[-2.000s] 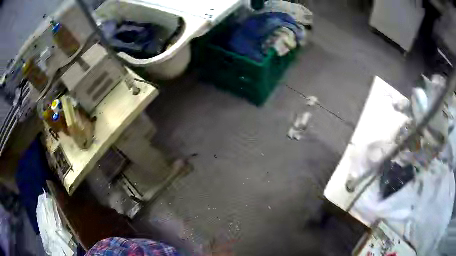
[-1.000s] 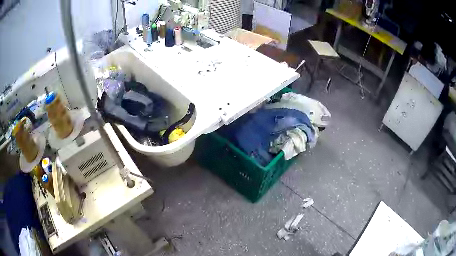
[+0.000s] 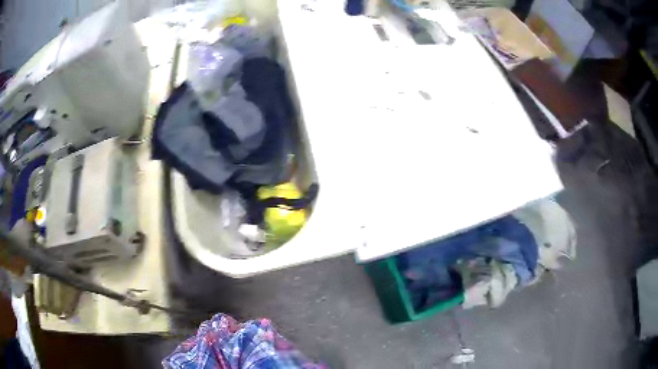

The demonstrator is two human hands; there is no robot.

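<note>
Neither of my hands shows in the frame. A plaid red and blue sleeve or piece of clothing (image 3: 234,346) is at the bottom edge, blurred. In front of me a cream tub (image 3: 238,265) holds dark navy and grey garments (image 3: 231,126). A yellow item (image 3: 283,212) lies at the tub's near end with a black strip across it. To its right is a white sewing table (image 3: 426,144). Under its front edge a green plastic crate (image 3: 393,292) holds blue denim (image 3: 472,252) and pale cloth (image 3: 554,234).
A beige control box (image 3: 90,202) stands on a cream machine table (image 3: 155,281) at the left. A cable (image 3: 79,281) crosses the lower left. Grey floor (image 3: 325,317) shows below the tub and crate. A box (image 3: 509,32) stands at the upper right, and a white scrap (image 3: 462,356) lies on the floor.
The view has turned and come closer to the tub and white table, which now look larger. The plaid cloth, absent one second ago, shows at the bottom edge. The thread cones have left the view.
</note>
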